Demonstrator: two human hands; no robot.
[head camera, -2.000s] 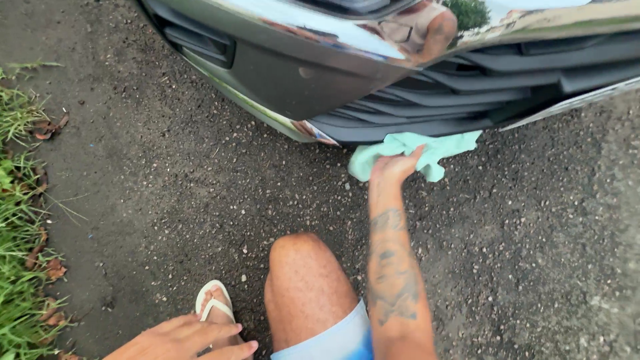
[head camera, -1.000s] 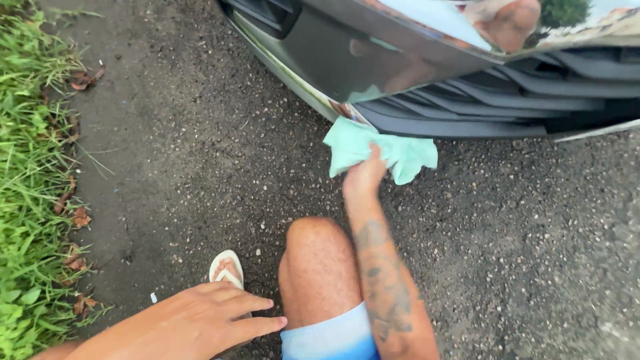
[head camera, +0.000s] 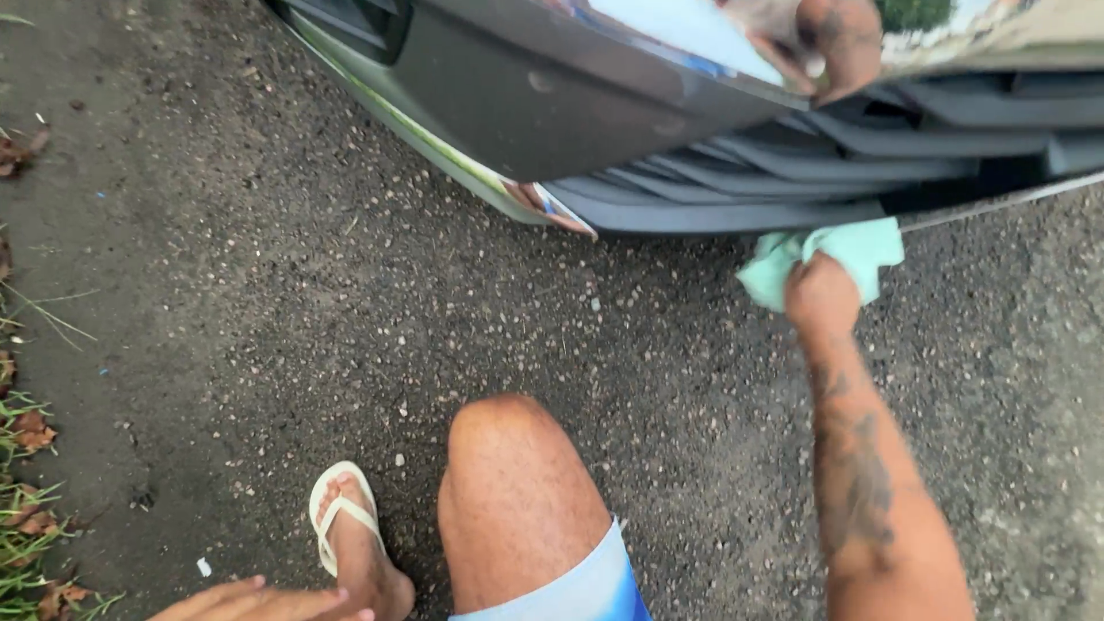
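A mint-green cloth (head camera: 862, 250) is gripped in my right hand (head camera: 824, 296) at the lower edge of a car's front bumper (head camera: 517, 95). The cloth spreads out on both sides of my fist, just under the black grille (head camera: 733, 185). Part of the cloth's upper edge meets the bumper's lower lip. My left hand (head camera: 267, 604) shows only in part at the bottom edge of the view, its fingers apart and nothing seen in them; the palm is out of view.
My bent knee (head camera: 509, 440) and my foot in a white flip-flop (head camera: 345, 509) are below the bumper, on rough asphalt (head camera: 328, 345). Grass (head camera: 26, 552) and dry leaves (head camera: 33, 431) line the left edge. The glossy bumper panel reflects a person and a tree.
My right hand has moved right with the cloth along the bumper's lower edge since one second ago, when it was near the chrome corner. My left hand has dropped mostly out of view.
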